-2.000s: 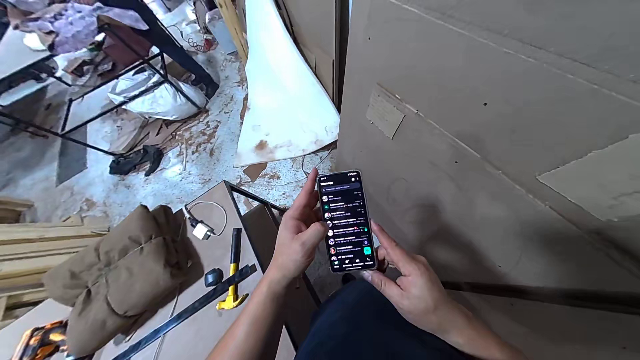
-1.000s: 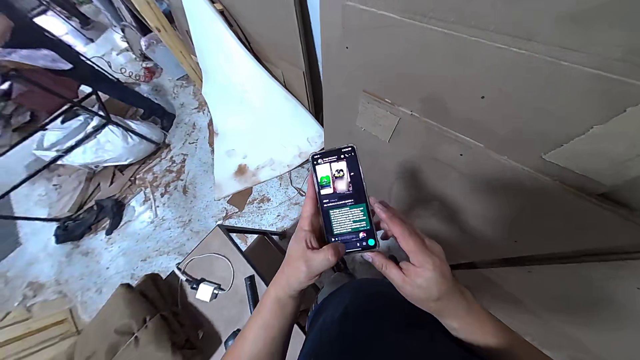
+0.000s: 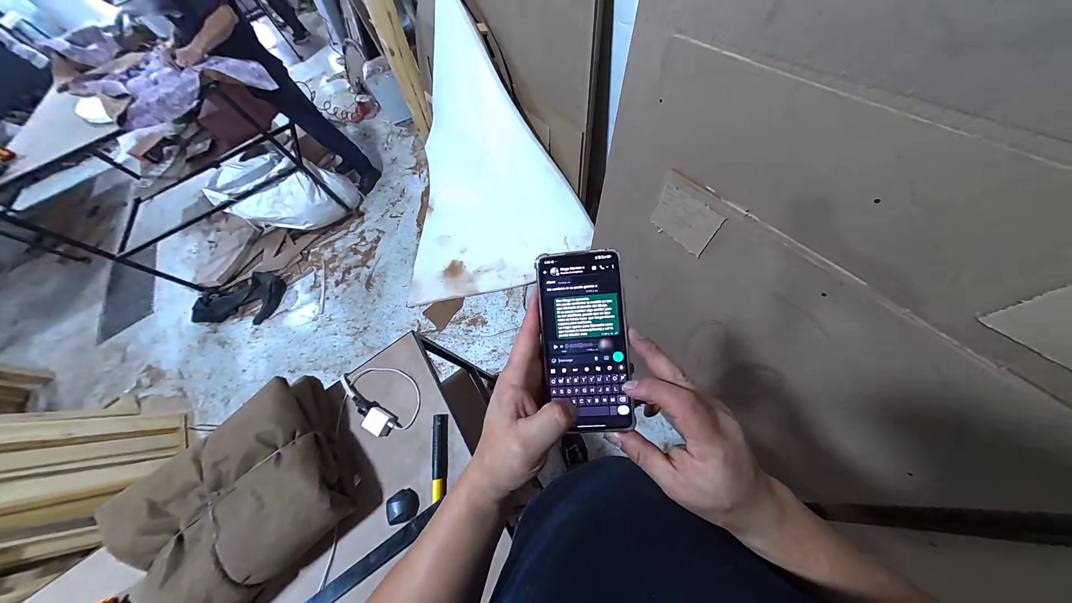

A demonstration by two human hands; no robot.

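A smartphone (image 3: 584,335) in a clear case is upright at the centre of the head view, its screen lit with a chat and an on-screen keyboard. My left hand (image 3: 523,419) grips its left side, the thumb over the lower left of the keyboard. My right hand (image 3: 699,444) is at its right side, with the fingertips at the right and bottom edges. To the left, on a board-topped surface, lie a hammer (image 3: 440,448) with a black and yellow handle, a white charger plug (image 3: 379,420) with its cable, and a dark rounded object (image 3: 403,506).
A tied brown fabric bundle (image 3: 260,494) lies at lower left near wooden slats (image 3: 75,477). A large brown panel (image 3: 821,251) stands at right, a white sheet (image 3: 494,184) ahead. Another person (image 3: 285,84) stands by a metal-framed table (image 3: 67,155), upper left.
The phone screen has gone from a chat list to an open chat, and now shows a keyboard. My hands have stayed at the phone. The view has shifted.
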